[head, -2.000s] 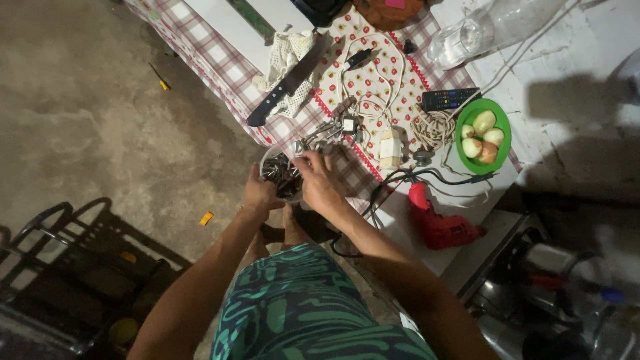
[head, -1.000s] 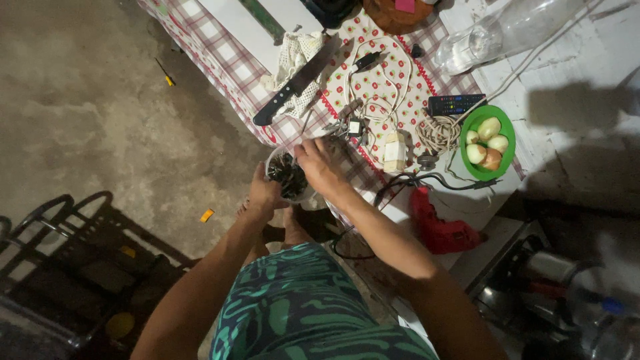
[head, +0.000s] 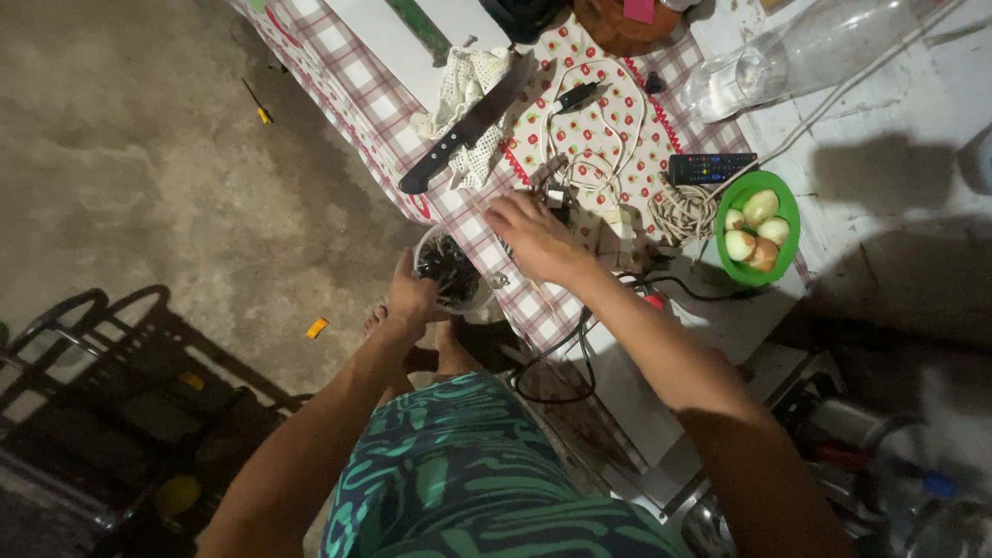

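Note:
My left hand (head: pixel 412 298) grips the rim of a clear plastic tub (head: pixel 487 298) beside the table's edge; dark, small metal-looking items fill it. My right hand (head: pixel 533 236) is over the checked tablecloth (head: pixel 465 213), at a small pile of metal pieces (head: pixel 552 182); its fingertips are partly hidden, so whether it holds anything cannot be told. A small shiny piece (head: pixel 498 280) lies at the table's edge between the hands. Above them, a black-handled knife (head: pixel 465 132) rests across a white crocheted cloth (head: pixel 480 74). A white block-shaped item (head: pixel 616 232) lies right of my right hand.
A green bowl of onions (head: pixel 792 232), a remote control (head: pixel 709 168), coiled cord (head: pixel 682 213), a white cable (head: pixel 643 116) and a clear bottle (head: pixel 814 58) occupy the table's right part. A black cable (head: pixel 593 364) hangs over the edge. A metal-framed chair (head: pixel 85 349) stands lower left.
My right hand has moved from the tub up and right to the metal pieces on the table. My left hand still holds the tub. My right forearm now covers most of the red tool.

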